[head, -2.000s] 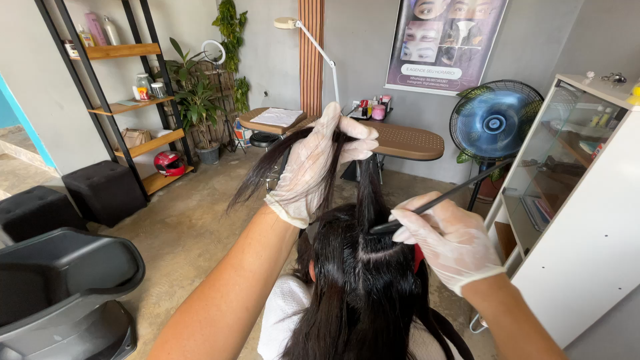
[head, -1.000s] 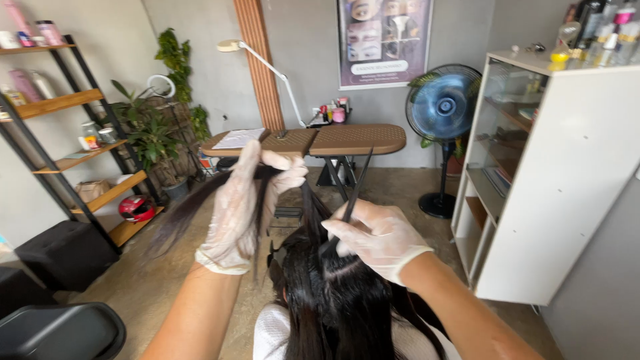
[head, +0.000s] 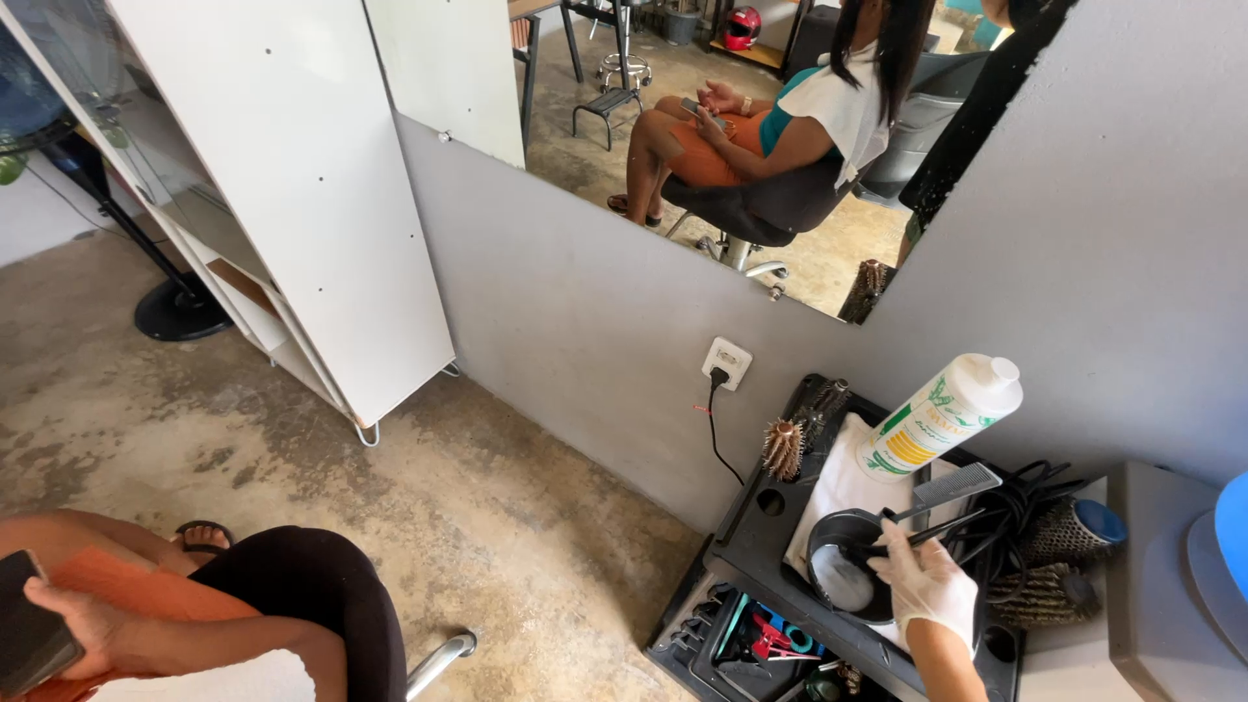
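My right hand [head: 924, 575], in a clear glove, is at the right rim of a black tinting bowl [head: 846, 570], its fingers closed on a thin dark handle that reaches over the bowl. White cream lies inside the bowl. The bowl stands on a white towel [head: 840, 468] on a black salon trolley [head: 756, 546]. Beyond my fingers a grey comb [head: 951, 487] lies slanted, near a large white bottle [head: 941, 414]. My left hand is out of the frame. At the lower left a seated person [head: 146, 624] holds a phone [head: 34, 624] in a black chair.
Round brushes [head: 785, 448] and a coiled black cable [head: 1024, 497] lie on the trolley, with clips [head: 770, 634] in a drawer below. A plug sits in the wall socket [head: 727, 365]. A mirror [head: 721, 127] hangs above, left of it a white cabinet [head: 292, 195].
The view has swung right and down to the trolley. My right hand has left the seated person's hair and is now at the bowl. My left hand, earlier holding a lifted hair section, is out of view.
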